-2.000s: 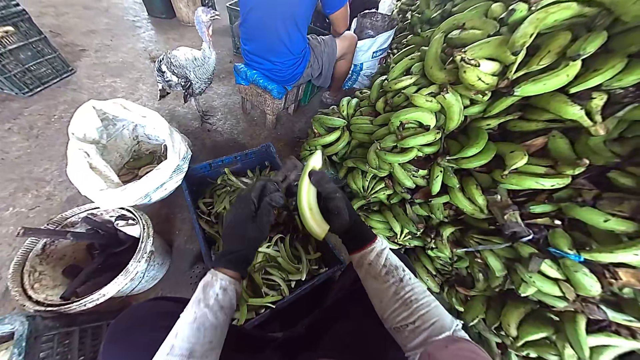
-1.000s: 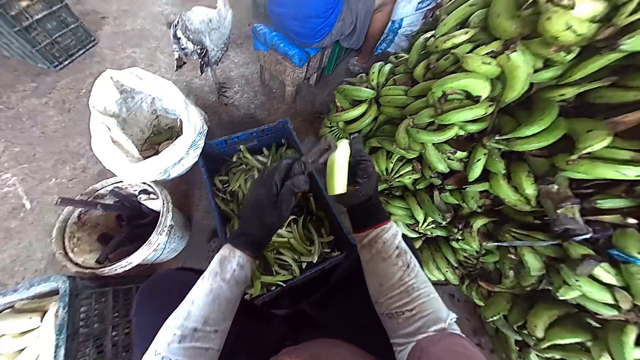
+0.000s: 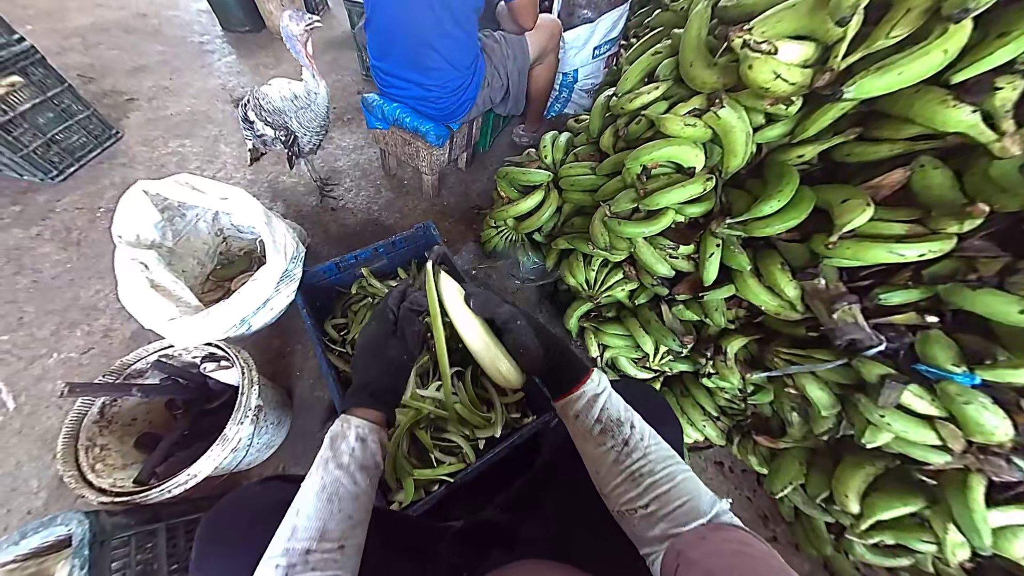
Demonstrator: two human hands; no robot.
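Observation:
My right hand [image 3: 516, 332], in a dark glove, holds a mostly peeled, pale plantain [image 3: 480, 332] slanting over a blue plastic crate [image 3: 364, 264]. Beside the plantain, my dark-gloved left hand [image 3: 390, 340] has its fingers curled; a long green strip of peel [image 3: 440, 344] hangs between the two hands. A small dark tool tip shows at the top of the left hand, its kind not clear. Green peel strips [image 3: 444, 436] lie in the crate below both hands.
Green plantain bunches [image 3: 672, 184] pile up on the right. At left stand a white sack [image 3: 200, 320], a dirty bucket [image 3: 264, 424] and a black crate [image 3: 60, 120]. A turkey [image 3: 292, 108] and a seated person in blue [image 3: 420, 56] are ahead.
The plantain shows more pale flesh than two seconds ago, and a long peel strip now hangs beside it. The view has tilted down and back up.

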